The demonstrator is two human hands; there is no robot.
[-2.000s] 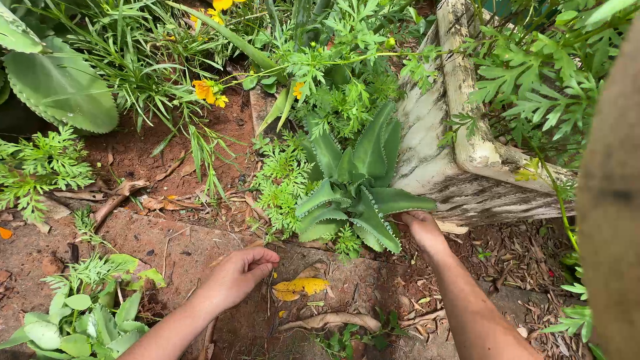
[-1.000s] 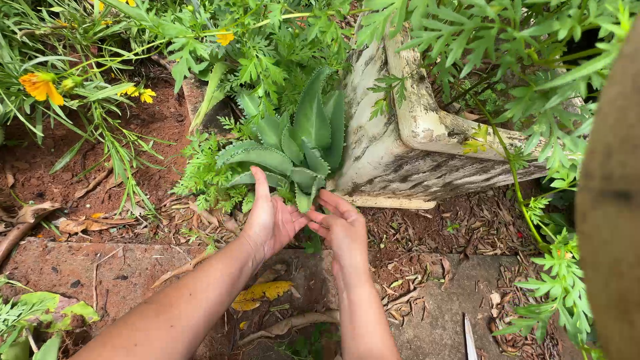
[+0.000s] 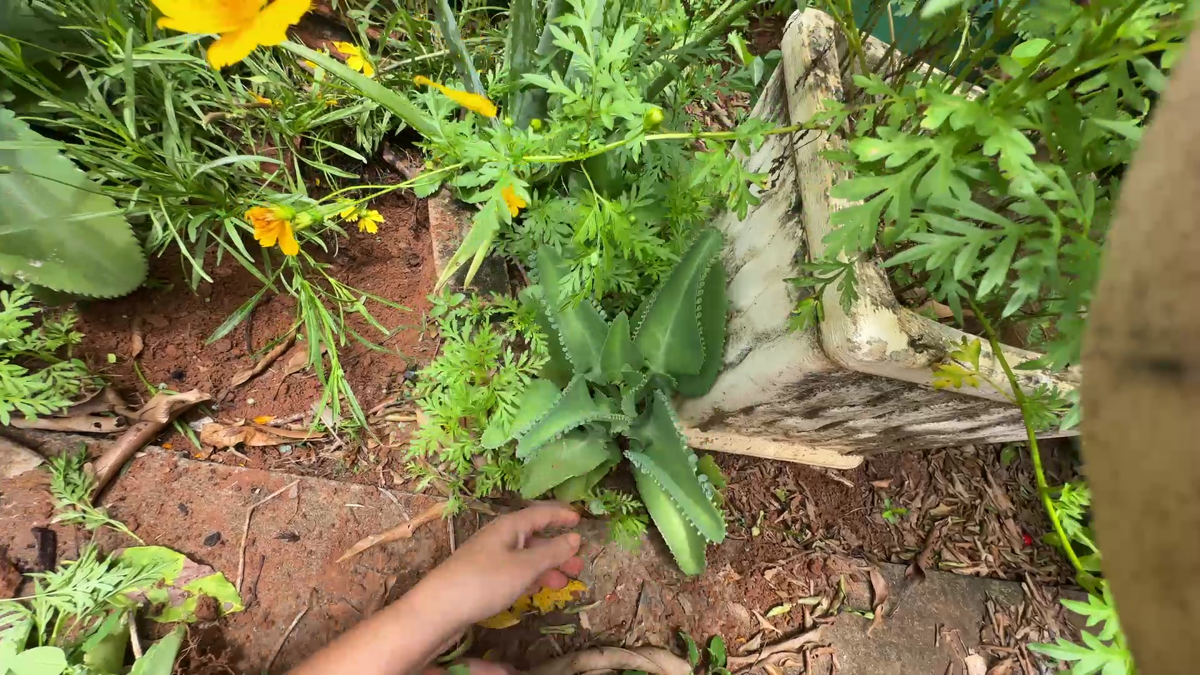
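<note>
My left hand (image 3: 511, 562) is low in the view, just left of a kalanchoe plant (image 3: 619, 375) with thick green leaves edged by tiny plantlets. Its fingers are loosely bent and hold nothing. A yellow leaf (image 3: 553, 600) lies partly behind the fingertips. The kalanchoe grows against the corner of a weathered white planter (image 3: 769, 384). Of my right hand nothing can be made out for certain; a bit of skin shows at the bottom edge under my left forearm, and I cannot tell which hand it belongs to.
Orange flowers (image 3: 272, 228) on thin stems hang over red soil (image 3: 375, 281) at the upper left. Feathery foliage (image 3: 1012, 178) leans over the planter. A stone edging (image 3: 309, 525) crosses below, with dry leaves around it. A blurred brown shape (image 3: 1139, 375) blocks the right edge.
Both hands were together at the plant's lower leaves a second ago. Now my left hand is apart from the leaves, and my right hand has left them. The view has shifted.
</note>
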